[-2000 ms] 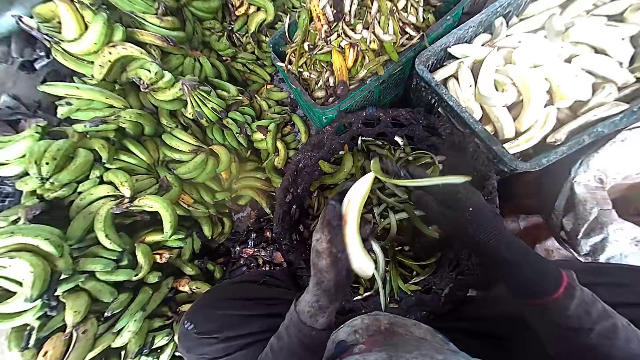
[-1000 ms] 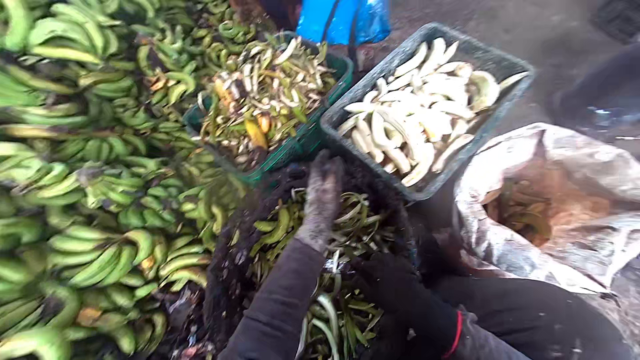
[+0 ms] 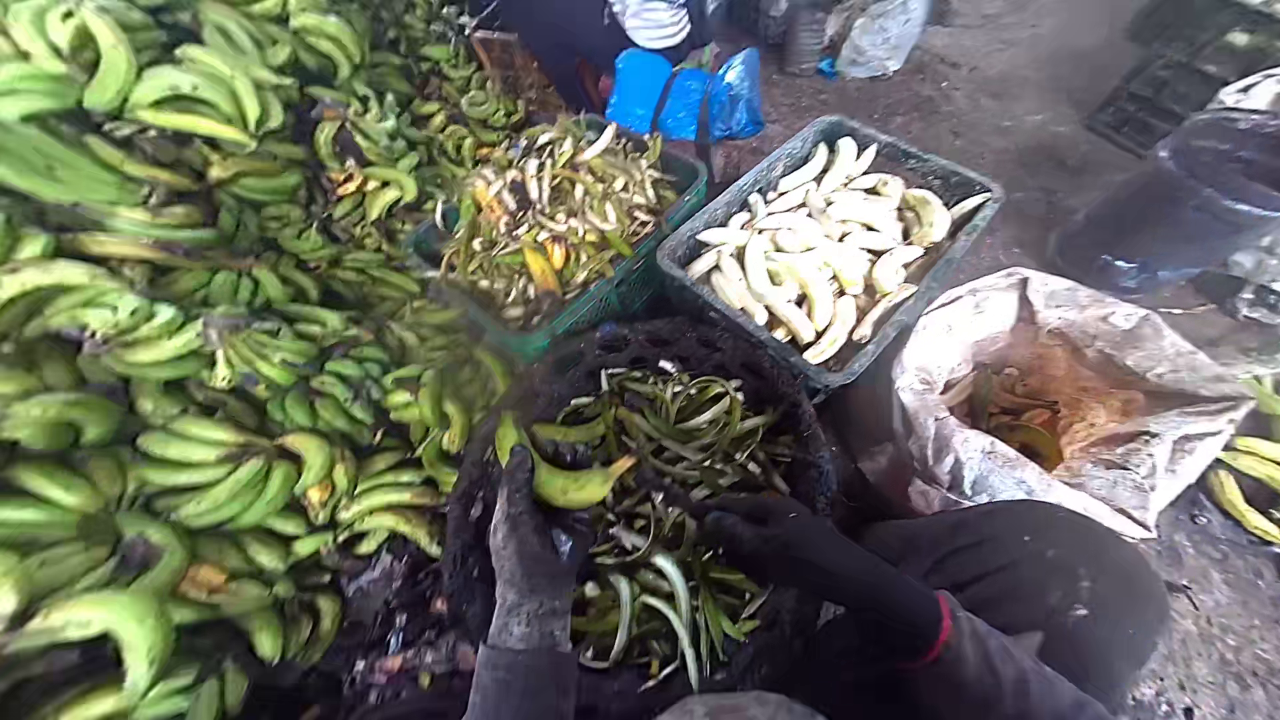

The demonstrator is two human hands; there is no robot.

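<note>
My left hand (image 3: 525, 545), in a dirt-stained glove, grips an unpeeled green plantain (image 3: 575, 485) over the left side of a dark round basket (image 3: 815, 455). Strips of green peel (image 3: 690, 420) fill that basket. To the right of the plantain, my right hand (image 3: 765, 535) in a dark glove is over the peels; whether it holds a tool is hidden. Peeled plantains (image 3: 815, 270) lie in a dark plastic crate (image 3: 870, 360) beyond the basket. A green crate (image 3: 640, 270) beside it is heaped with peels and scraps (image 3: 560, 220).
Bunches of green plantains (image 3: 210, 470) are piled along the left. An open whitish sack (image 3: 1180, 440) with scraps inside stands at the right, by my knee (image 3: 1040, 580). At the top are a person's clothing (image 3: 540, 30) and a blue plastic bag (image 3: 680, 95).
The peeled plantain in my left hand two seconds ago is gone from it. That hand reached towards the crates, then came back left and now holds an unpeeled one. The view has shifted right.
</note>
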